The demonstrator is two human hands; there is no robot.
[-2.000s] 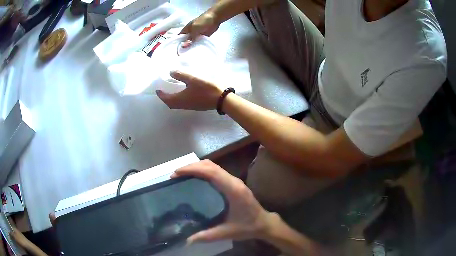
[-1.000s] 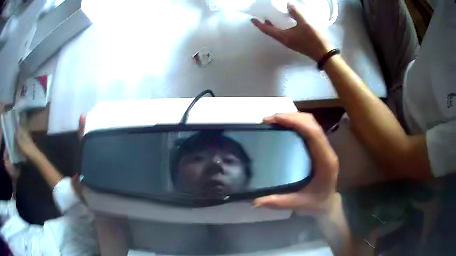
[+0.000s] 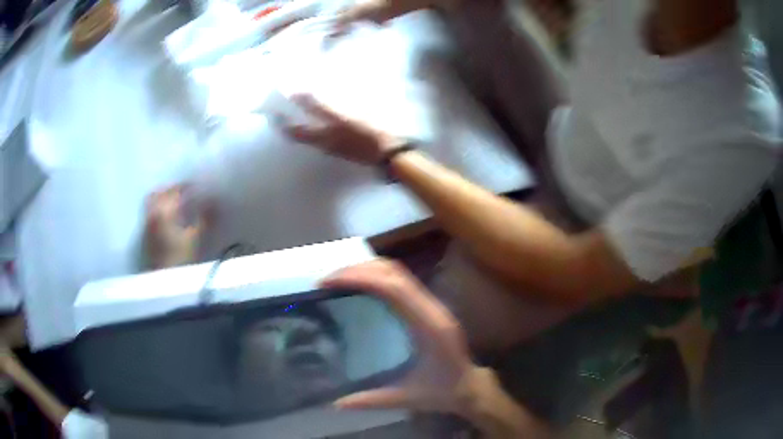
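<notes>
A long black-framed mirror unit (image 3: 172, 364) lies across the lower left, reflecting a person. A black cable (image 3: 213, 273) loops up from its top edge. A white box or insert (image 3: 292, 267) shows behind and below it. My right hand (image 3: 412, 334) grips the mirror's right end, thumb below and fingers over the top edge. My left hand (image 3: 174, 227) is beyond the white box, over the table, blurred and partly hidden by the box. Whether it holds anything cannot be told.
A white-covered table (image 3: 94, 197) spreads ahead, with a brown tape roll (image 3: 93, 26) and white packaging (image 3: 223, 39) at the back. A seated person in a white shirt (image 3: 661, 146) is at right, forearm over the table. A grey-white box (image 3: 17, 176) stands at the left edge.
My left hand has left the mirror's left end and reached over the table. The view has swung right, so the mirror sits lower left. My right hand keeps its grip.
</notes>
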